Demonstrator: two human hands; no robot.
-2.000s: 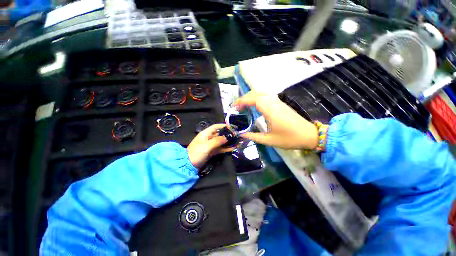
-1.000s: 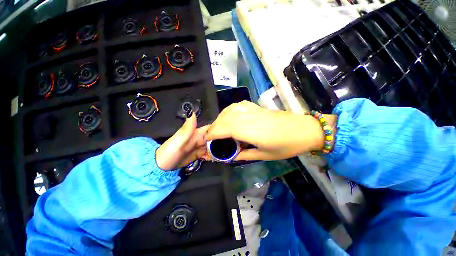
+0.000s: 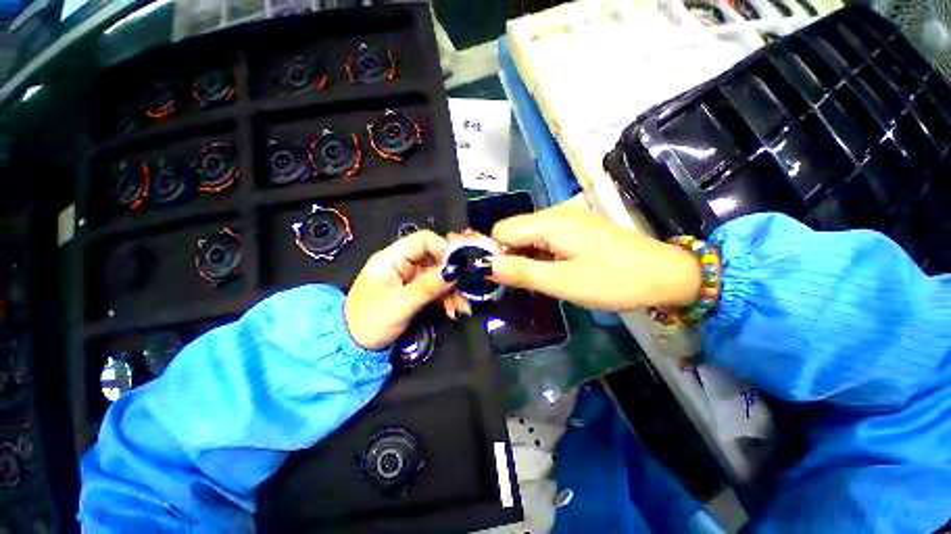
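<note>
A small round unit with a dark glossy face and a silver rim (image 3: 472,270) is held between both hands above the right edge of the black foam tray (image 3: 443,412). My left hand (image 3: 394,289) grips its left side, thumb on the face. My right hand (image 3: 568,256) grips its right side, a finger or thumb with a dark nail on the face. The fingers hide part of the rim and the underside. Black units with orange edging (image 3: 322,232) lie in the foam tray's upper cells. One black unit (image 3: 391,464) lies alone in the lower right cell.
A dark phone-like rectangle (image 3: 529,323) lies under my hands, with a paper label (image 3: 482,156) beyond it. At the right, a shiny black blister tray (image 3: 720,136) rests on a white foam board (image 3: 563,63). Part of a fan (image 3: 923,26) shows at the top right.
The round unit, seen flat under my right hand one second ago, is now higher and pinched from both sides. My left fingers have curled onto it, thumb on its face. The view has shifted slightly.
</note>
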